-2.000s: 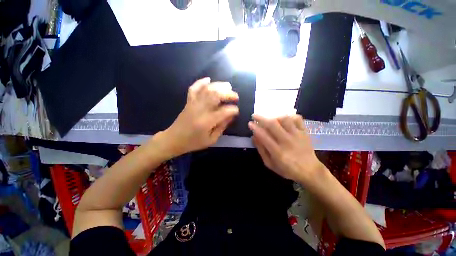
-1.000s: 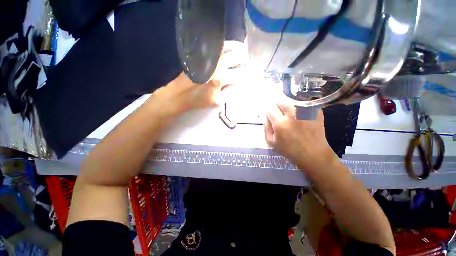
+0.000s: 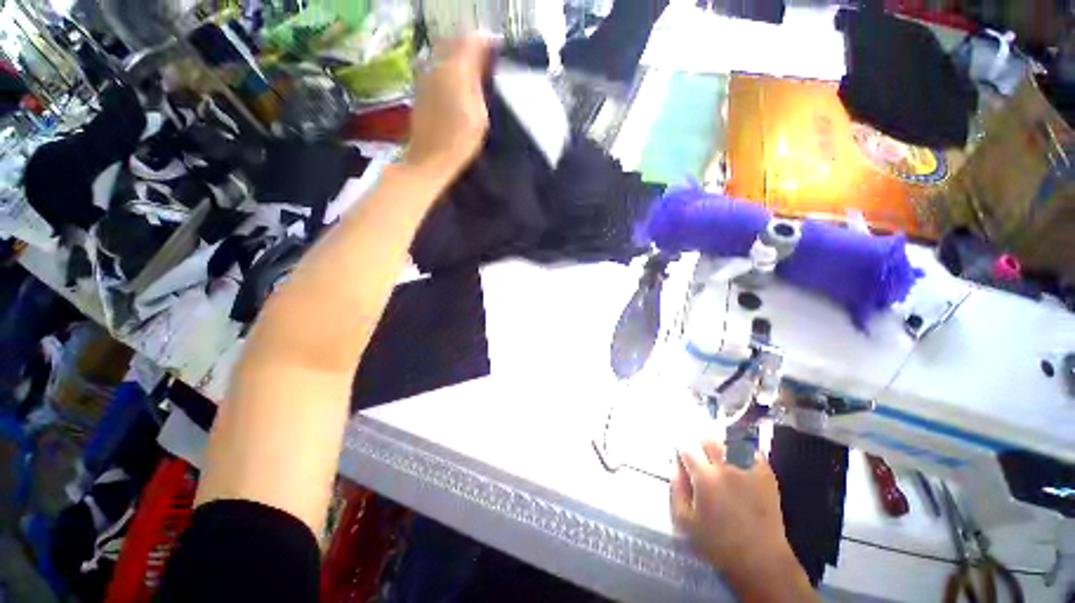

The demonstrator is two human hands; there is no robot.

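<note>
My left hand point(image 3: 450, 104) is raised at the back left, blurred, beside a dark uneven pile of black fabric point(image 3: 519, 218). Black cloth shows against its fingertips; whether they grip it is unclear. A flat black panel point(image 3: 430, 342) lies left of the machine, partly behind my left forearm. My right hand point(image 3: 721, 501) is low beside the needle area of the white sewing machine point(image 3: 813, 342), its fingertips just under the bright metal parts; no cloth shows in it. A stack of narrow black strips point(image 3: 813, 501) lies right of it.
A dark oval paddle point(image 3: 638, 327) and purple fluffy cover point(image 3: 784, 250) are on the machine. Scissors point(image 3: 981, 580) and a red-handled tool point(image 3: 886, 485) lie right. A scrap heap point(image 3: 177, 224) is left, an orange printed sheet point(image 3: 802, 147) behind, a thin bent wire point(image 3: 607, 457) near the needle.
The view has swung up and left. My left hand has moved from near the needle to the back pile. My right hand stays near the needle.
</note>
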